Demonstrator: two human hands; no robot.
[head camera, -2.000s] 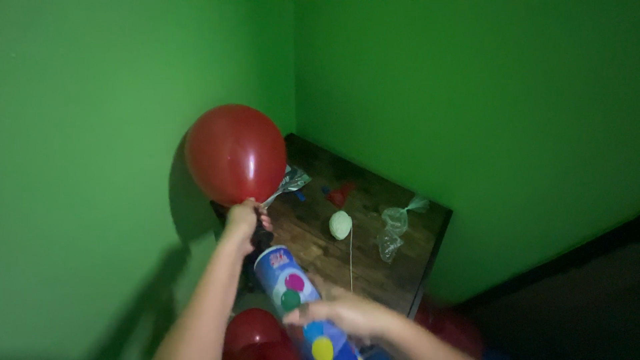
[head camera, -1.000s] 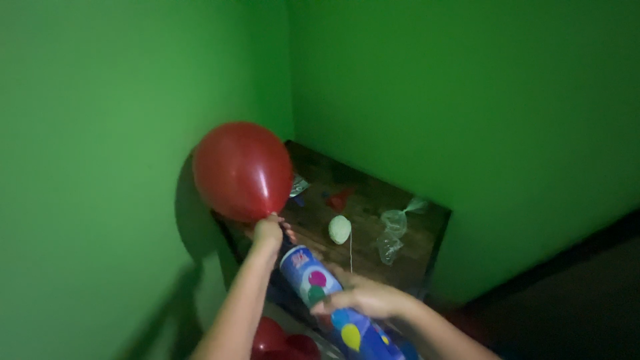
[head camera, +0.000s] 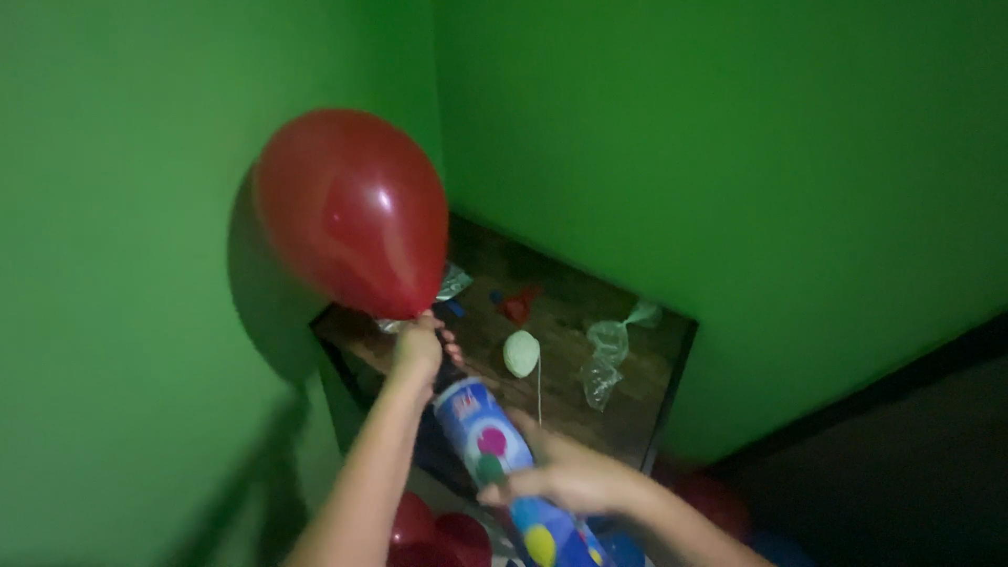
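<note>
A large inflated red balloon (head camera: 354, 213) stands at the upper left. My left hand (head camera: 421, 346) grips the balloon's neck on the black nozzle of a balloon hand pump. The pump's blue printed barrel (head camera: 480, 425) slants down to the right from that hand. Around the middle of the pump my right hand (head camera: 559, 472) is closed, partly hiding it. Beyond the pump, a pale ball of string (head camera: 521, 353) rests on the dark wooden table (head camera: 606, 425), its loose end running toward me.
On the table lie a limp red balloon (head camera: 518, 305), small blue pieces (head camera: 453, 308) and crumpled clear plastic (head camera: 606, 354). Inflated red balloons (head camera: 437, 535) sit below the near edge, with another red one (head camera: 709, 500) at the lower right. Green walls meet behind the table.
The red balloon looks longer and fuller than a second ago. Both hands keep hold of the pump and balloon, whose position has shifted a little right since the first frame.
</note>
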